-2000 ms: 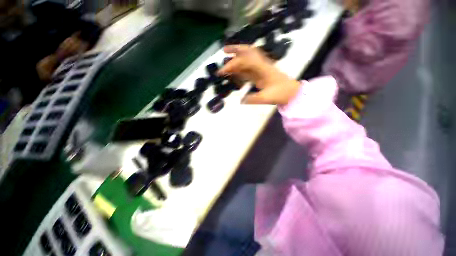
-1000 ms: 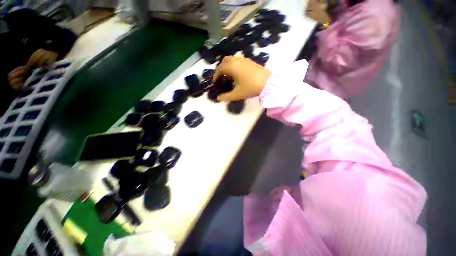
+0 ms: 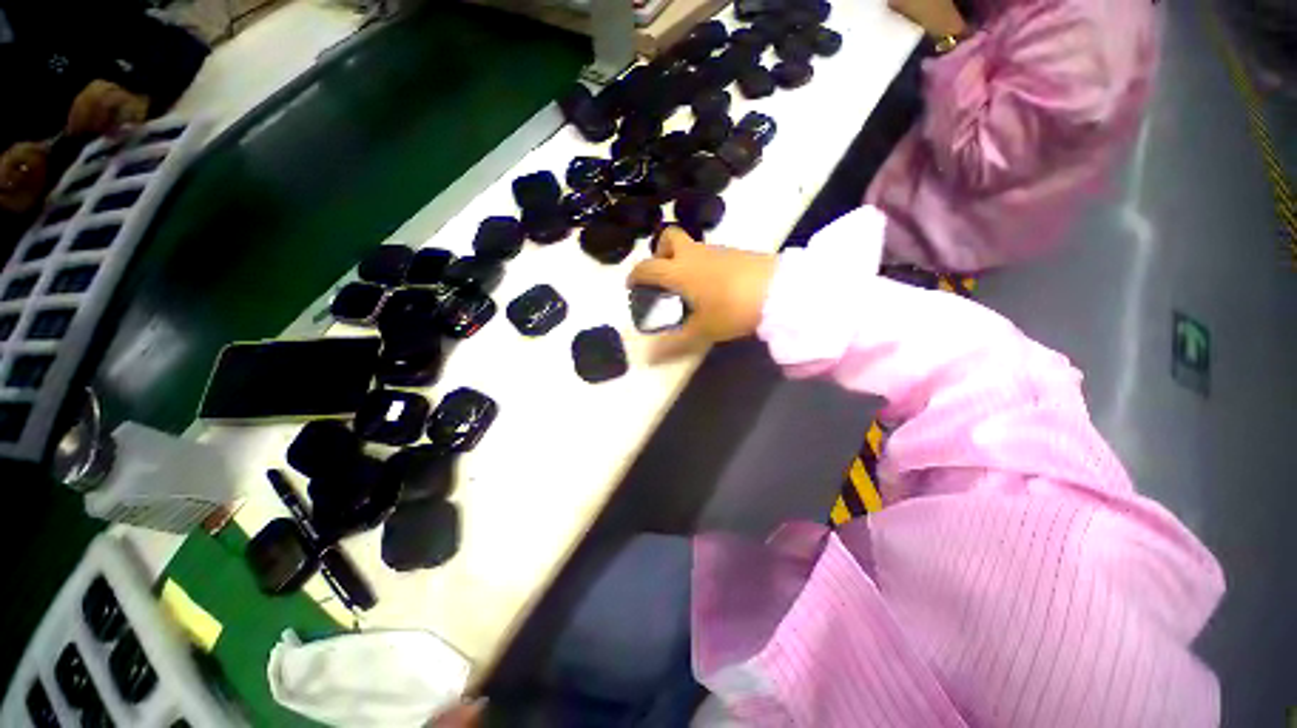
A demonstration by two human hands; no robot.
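Note:
My right hand [image 3: 711, 292] is at the bench's near edge, thumb and fingers around a glossy black case [image 3: 659, 309] with a pale reflection. Whether the case touches the bench is unclear. Two separate black cases [image 3: 536, 309] [image 3: 599, 353] lie to its left. A dense spread of cases [image 3: 654, 157] lies beyond the hand, and another cluster [image 3: 356, 484] is nearer the green mat [image 3: 235, 576]. Of my left hand [image 3: 462, 714], only a bit of finger shows at the bottom edge, beside a white cloth [image 3: 370, 676]; its grip is hidden.
A phone-like black rectangle [image 3: 292, 378], a whitish bottle [image 3: 157, 477] and a pen [image 3: 292, 498] lie left. A tray of cases [image 3: 164, 626] is at lower left. A person in pink [image 3: 1024, 128] sits beyond; another person's hands [image 3: 107, 107] are at a far tray [image 3: 100, 256].
My right hand has moved from the edge of the far cases toward the bench's near edge. A separate case now shows left of it. A bit of my left hand has come into view.

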